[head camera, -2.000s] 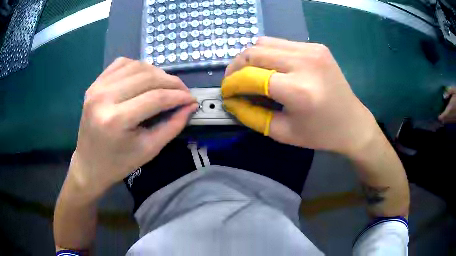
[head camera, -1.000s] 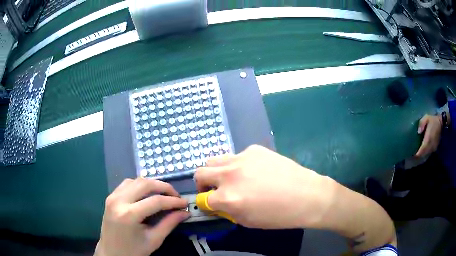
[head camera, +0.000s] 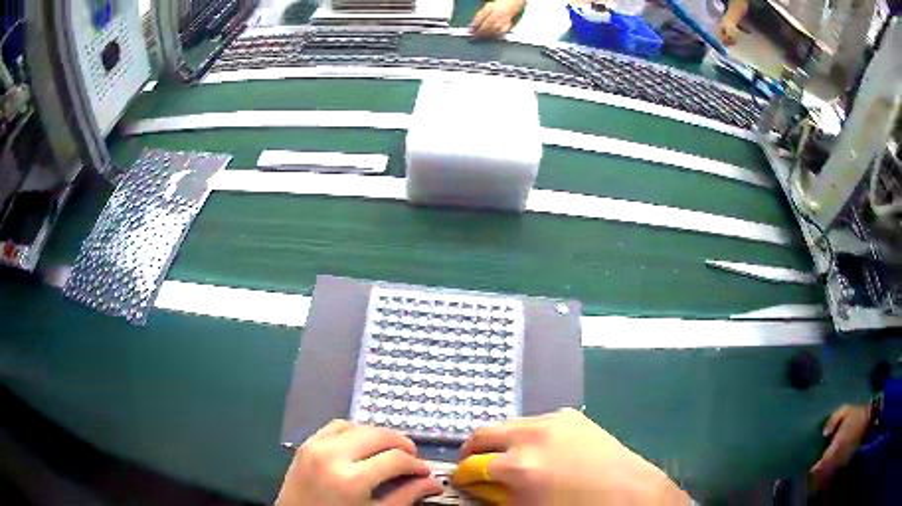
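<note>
The clear lens tray (head camera: 440, 361), with rows of small whitish round parts, lies on the dark grey work mat (head camera: 324, 351). Below it, at the bottom edge of the picture, a small part of the grey metal lamp housing (head camera: 444, 481) shows between my hands. My left hand (head camera: 361, 469) is bare and pinches the housing's left side. My right hand (head camera: 539, 460), with yellow finger cots, holds its right side. Most of the housing is hidden by my fingers or cut off. I cannot tell whether a lens is between the fingertips.
A white foam block (head camera: 473, 146) stands beyond the mat. A pale housing (head camera: 322, 162) lies left of it. A shiny bubble sheet (head camera: 148, 232) lies at left. Pale tapered strips (head camera: 757, 271) lie by the machine at right. Another person's hand (head camera: 841, 440) is at lower right; others show at the far side.
The view has tilted up, so the far bench shows and my hands sit lower in the picture. Both hands remain at the housing; the tray stays on the mat.
</note>
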